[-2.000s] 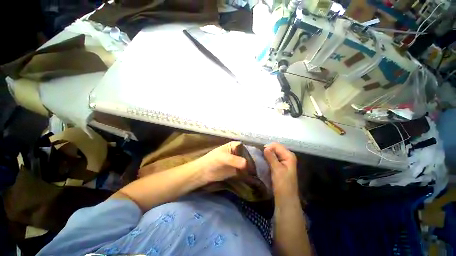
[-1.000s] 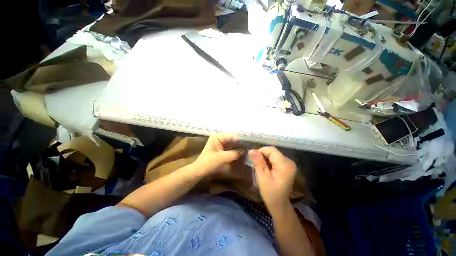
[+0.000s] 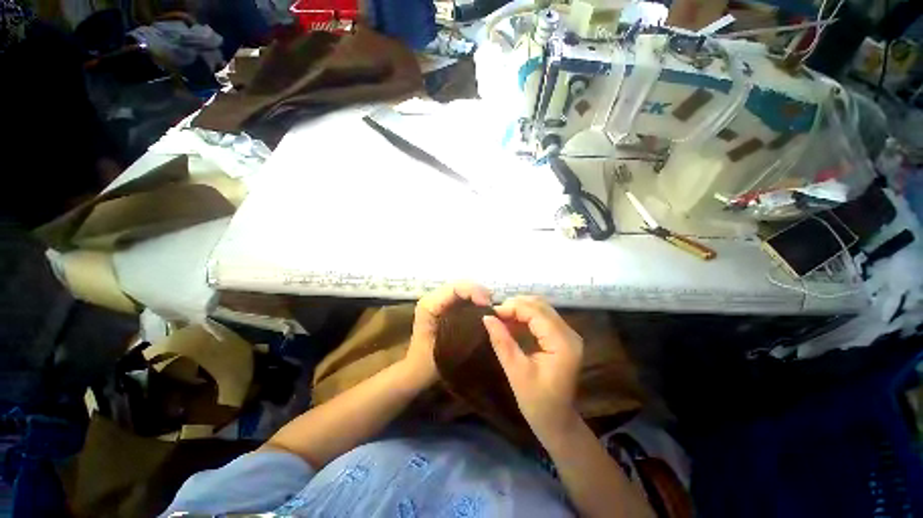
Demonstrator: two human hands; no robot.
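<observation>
A brown cloth piece is held up at the table's front edge between my two hands. My left hand grips its upper left part, fingers bent over the top. My right hand pinches its top edge between thumb and fingers, close to the left fingertips. More of the tan-brown cloth hangs over my lap, below the table edge. The fingertips nearly meet, and the exact spot that they pinch is too small to tell.
The white table bears a long dark strip, black-handled scissors, and a yellow-red-handled tool. The sewing machine stands at the back right, a dark phone at the right edge. Brown cloth lies at the far left.
The pale piece seen between my hands is no longer visible; a broad brown face of the cloth now shows there. My hands have stayed near the table edge. The view has shifted slightly.
</observation>
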